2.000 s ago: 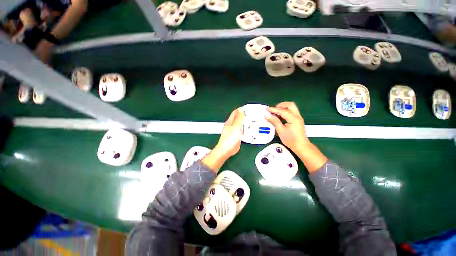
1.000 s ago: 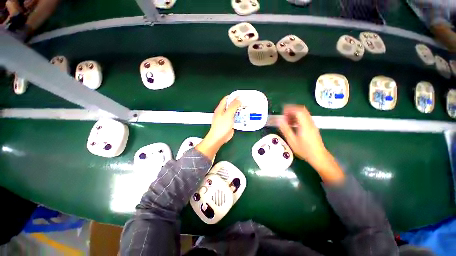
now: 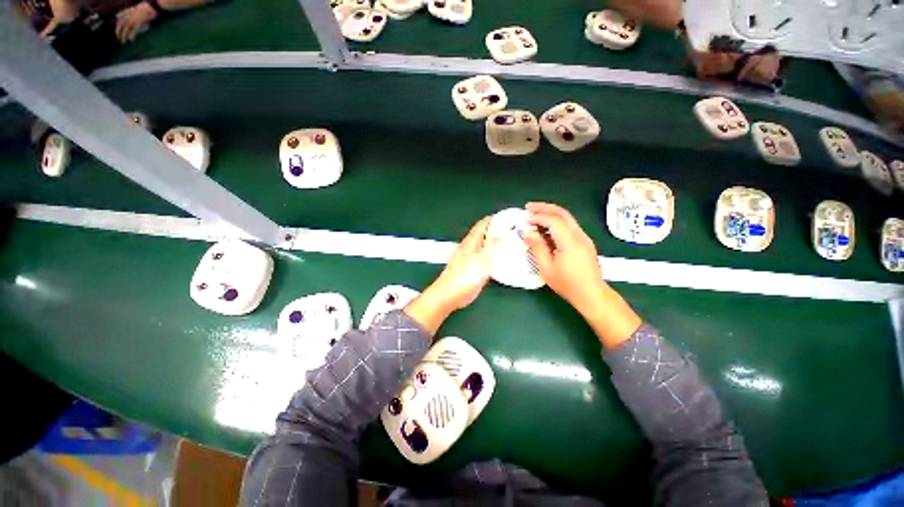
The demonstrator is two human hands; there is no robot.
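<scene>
A cream unit (image 3: 513,265) with a slotted grille facing up is held between both hands over the pale rail. My left hand (image 3: 466,265) grips its left side. My right hand (image 3: 567,255) lies over its right side, fingers on the top face. No board or blue part shows on it now; its underside is hidden. Two overlapping cream covers (image 3: 428,416) lie near my left forearm. More covers lie at the left, one (image 3: 232,277) near the rail's post and one (image 3: 313,325) partly in glare.
Open units with blue parts (image 3: 640,212) lie on the belt (image 3: 416,188) at right. Several cream covers (image 3: 511,133) lie beyond. A pale rail (image 3: 694,272) crosses in front, and a grey metal post (image 3: 149,149) slants at left. Other people's hands (image 3: 134,20) show at the top.
The right hand has come back onto the unit, and a grille cover now hides its blue part. The cover that lay below right of the hands is gone from the worktop.
</scene>
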